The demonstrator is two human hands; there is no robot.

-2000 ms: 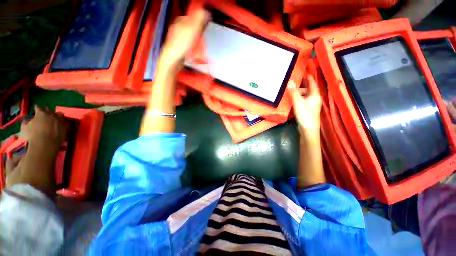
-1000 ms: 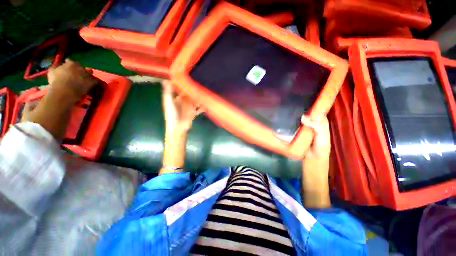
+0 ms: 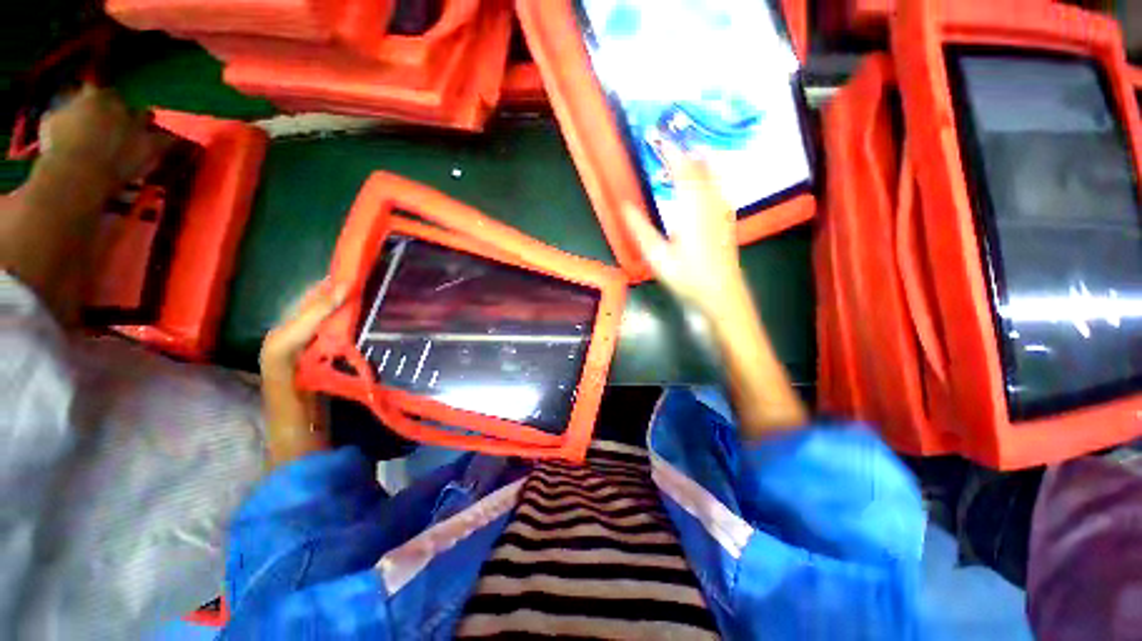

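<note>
My left hand (image 3: 301,338) grips the left end of a red-orange foam tray (image 3: 607,363) near the bench's front edge. The tray's tablet (image 3: 482,332) has a dark screen with white lines and reflections. My right hand (image 3: 701,244) is over the lower part of a second tablet (image 3: 714,88), its fingers at the bright white screen with blue swirls. The thumb side is near the foam frame (image 3: 589,138). The hand is slightly blurred, and contact with the glass is hard to tell. The top of this tablet is cut off.
Foam trays are stacked at the back left (image 3: 363,82). At the right, a tablet (image 3: 1058,225) leans in its tray against more trays (image 3: 864,276). A neighbour's hand (image 3: 88,163) is at a tray (image 3: 226,238) on the left. A purple sleeve (image 3: 1090,538) is at lower right.
The tray both hands were at a second ago is no longer held that way. My left hand now holds a dark-screened tablet's tray low on the left; my right hand has moved up to a bright-screened tablet.
</note>
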